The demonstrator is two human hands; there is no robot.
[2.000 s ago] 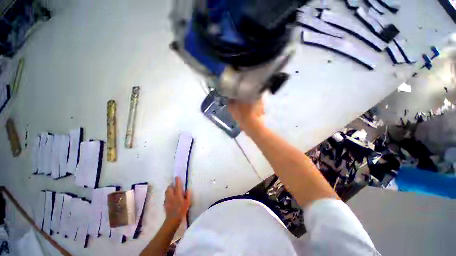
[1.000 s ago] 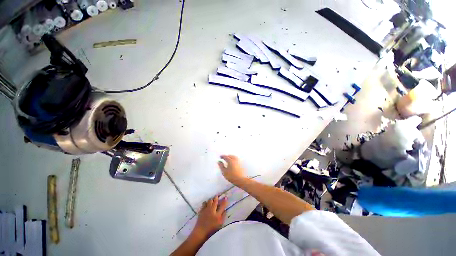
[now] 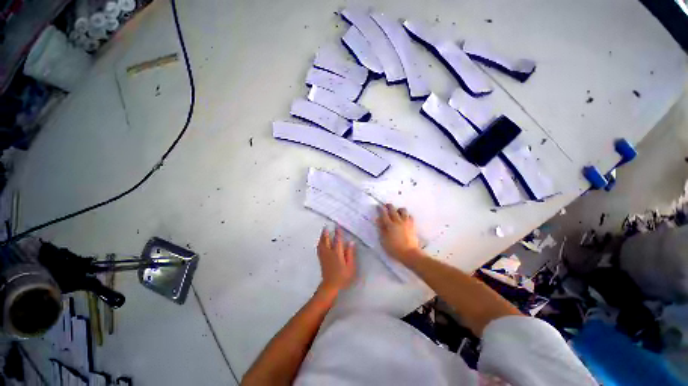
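A curved white paper-topped bundle with faint lines (image 3: 339, 200) lies slanting on the pale table in front of me. My right hand (image 3: 397, 232) rests on its right part, palm down, fingers spread near its upper edge. My left hand (image 3: 336, 258) lies palm down at its lower edge, fingers apart and pointing forward. Neither hand visibly closes around the bundle. My right hand covers part of its lower right end. Other paper-topped bundles with dark edges (image 3: 330, 147) lie just beyond it.
A black rectangle (image 3: 492, 140) lies on bundles at the right, near blue clamps (image 3: 595, 177) at the table edge. The cutter (image 3: 32, 300) stands at the lower left, its metal base plate (image 3: 167, 270) flat. Its cable (image 3: 157, 166) curves across the left side. Offcuts lie below the right edge.
The view has shifted, and the cutter shows farther lower left. The bundle that was close to my body lies farther forward, beside the other bundles, with both hands at it.
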